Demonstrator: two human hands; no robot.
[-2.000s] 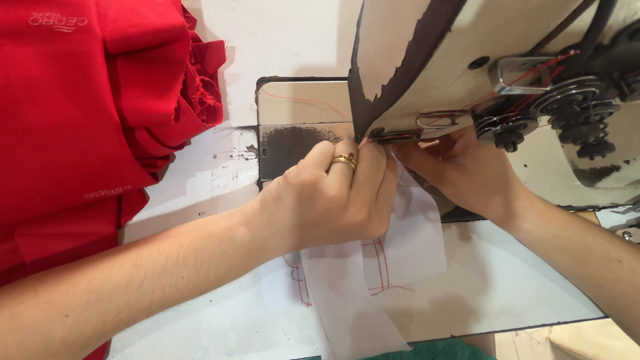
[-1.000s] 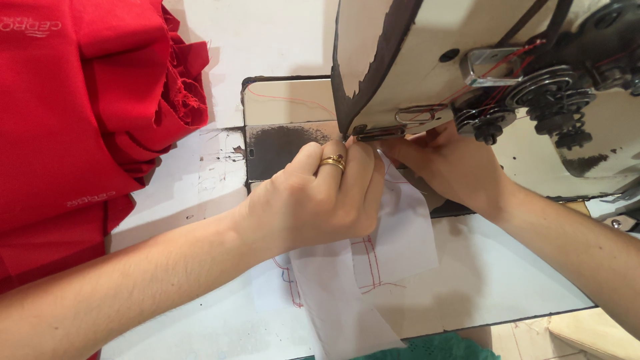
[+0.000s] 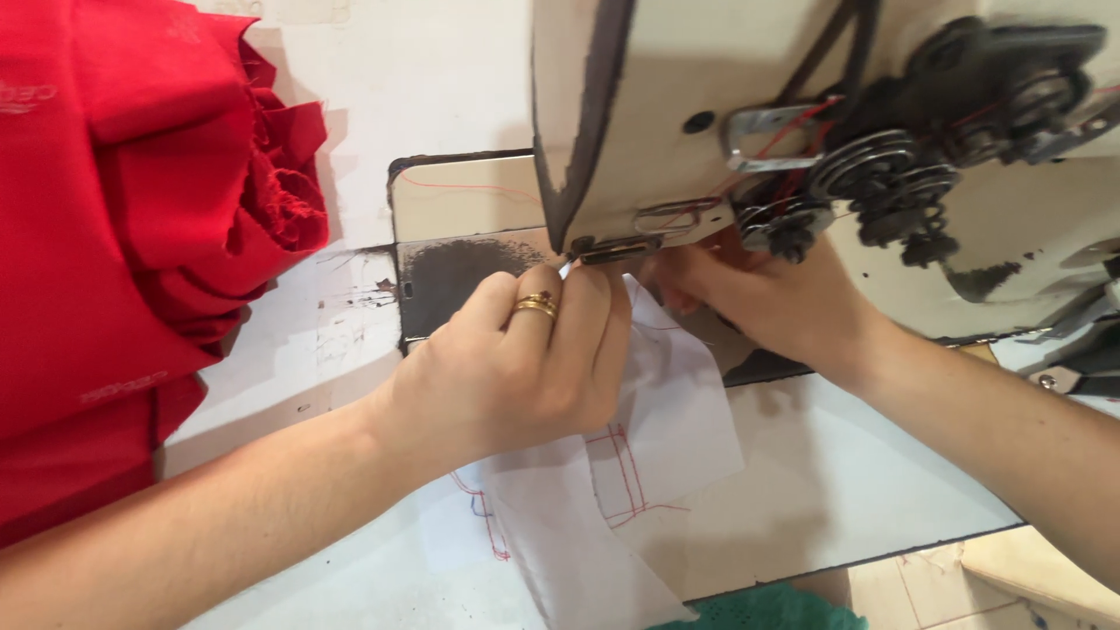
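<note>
White fabric [image 3: 669,411] with lines of red stitching lies under the head of a sewing machine [image 3: 665,122] and hangs toward the near edge. My left hand [image 3: 525,359], with gold rings on one finger, is bent over the fabric close to the needle area; its fingertips are hidden, so its grip cannot be made out. My right hand [image 3: 752,289] reaches behind the machine head at the fabric's right side, its fingertips partly hidden. Red thread [image 3: 792,127] runs through the guides and tension discs [image 3: 862,166].
A heap of red fabric [image 3: 175,175] with frayed edges covers the left side of the white table [image 3: 420,79]. The machine head and its tension parts overhang my right hand. Green fabric [image 3: 770,608] shows below the table's near edge, beside a pale wooden piece [image 3: 1032,560].
Both hands stay by the needle area in all the frames. My right hand's fingers look slightly more apart from my left hand than before.
</note>
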